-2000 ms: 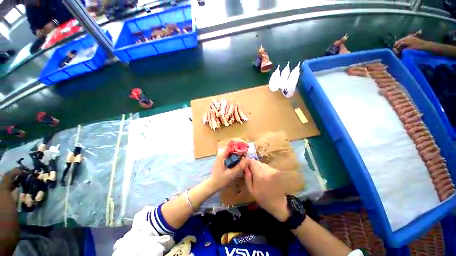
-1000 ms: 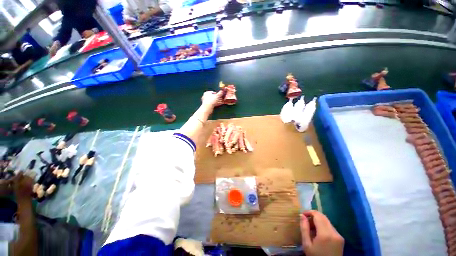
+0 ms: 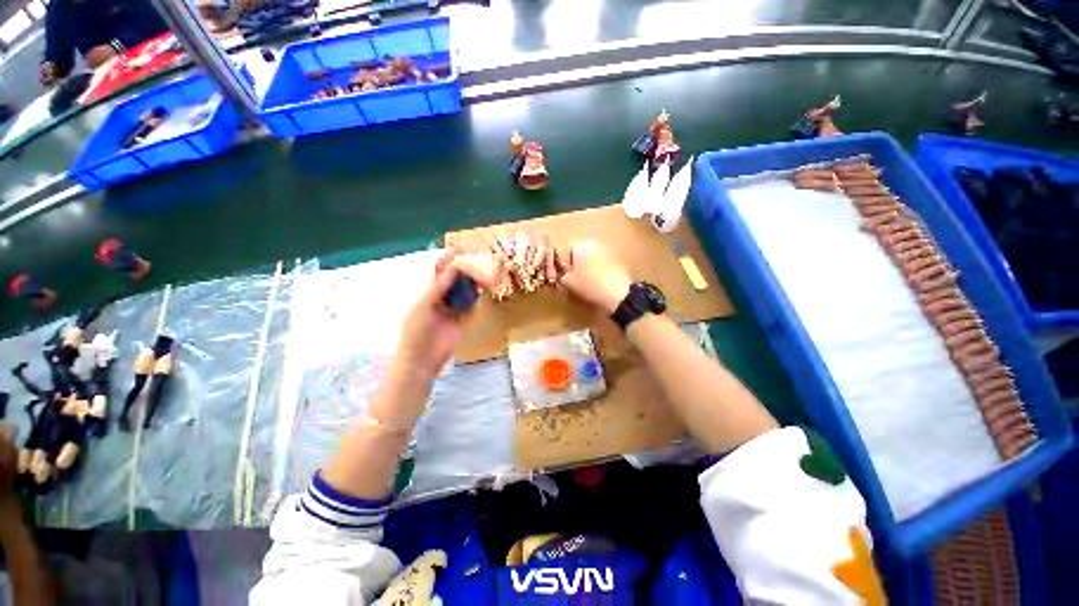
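Note:
My left hand [image 3: 435,310] is closed around a dark blue-black figurine part [image 3: 460,292], just left of the heap. A heap of slim pink-cream parts [image 3: 521,263] lies on the brown cardboard mat [image 3: 603,237]. My right hand [image 3: 594,279] has its fingertips at the heap's right side; whether they grip a part cannot be told. Below the hands, an orange-red round cap or dish [image 3: 555,374] and a smaller blue one [image 3: 589,371] sit on a pale square [image 3: 530,393], on a smaller stained piece of cardboard [image 3: 556,440].
White pointed bottles [image 3: 658,193] stand at the mat's top right. A large blue tray [image 3: 805,355] with rows of brown-pink parts is right. Figurines [image 3: 531,166] stand on the green belt [image 3: 355,189]. Black-and-cream parts [image 3: 69,408] lie on plastic sheeting at left. Another person's arm shows at far left.
My left hand has come back from the belt to the heap with a dark part in it. My right hand has moved up from the lower right to the heap. The camera view has shifted.

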